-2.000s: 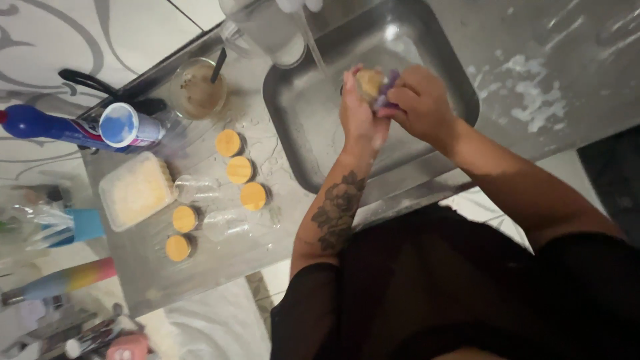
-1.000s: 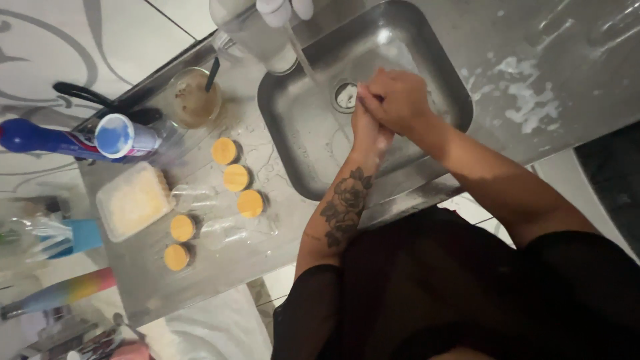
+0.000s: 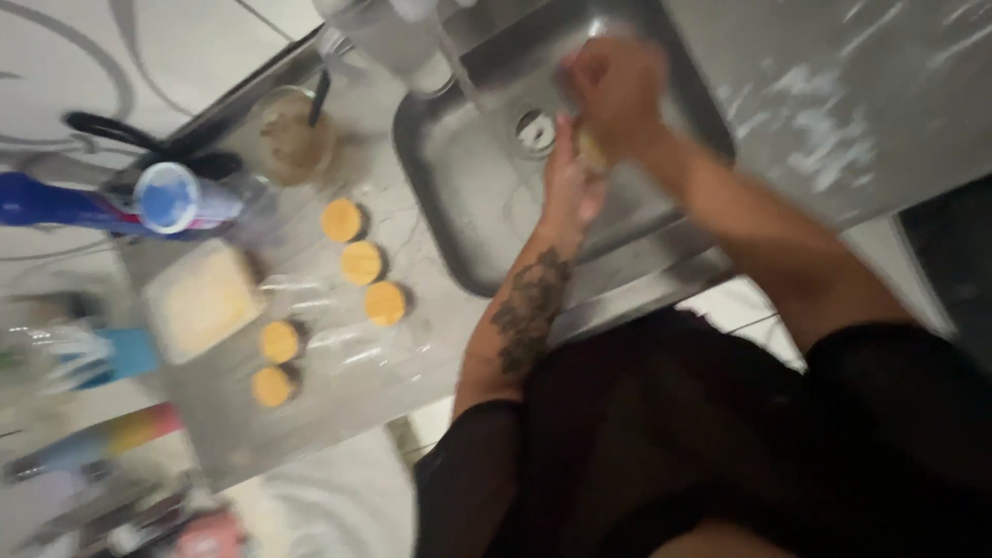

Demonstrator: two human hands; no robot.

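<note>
Over the steel sink basin (image 3: pixel 488 170) my left hand (image 3: pixel 573 170) holds a small yellowish piece (image 3: pixel 593 151), blurred and partly covered by my other hand. My right hand (image 3: pixel 624 89) is just above it, fingers curled and smeared by motion; a dark purplish edge shows at its fingers, too blurred to name. The drain (image 3: pixel 535 132) with something whitish in it lies left of my hands. A thin stream of water (image 3: pixel 459 66) seems to fall at the basin's upper left.
Several jars or bottles with round yellow lids (image 3: pixel 361 263) stand on the steel counter (image 3: pixel 325 418). Left of them are a tub of pale yellow contents (image 3: pixel 205 302), a glass bowl with brownish liquid (image 3: pixel 293 139), a blue-and-white cup (image 3: pixel 168 198) and a blue bottle (image 3: pixel 54 203). White foam (image 3: pixel 821 124) marks the right counter.
My hands were clasped together one second ago; now my right hand has moved up and away from my left, and the yellowish piece shows between them.
</note>
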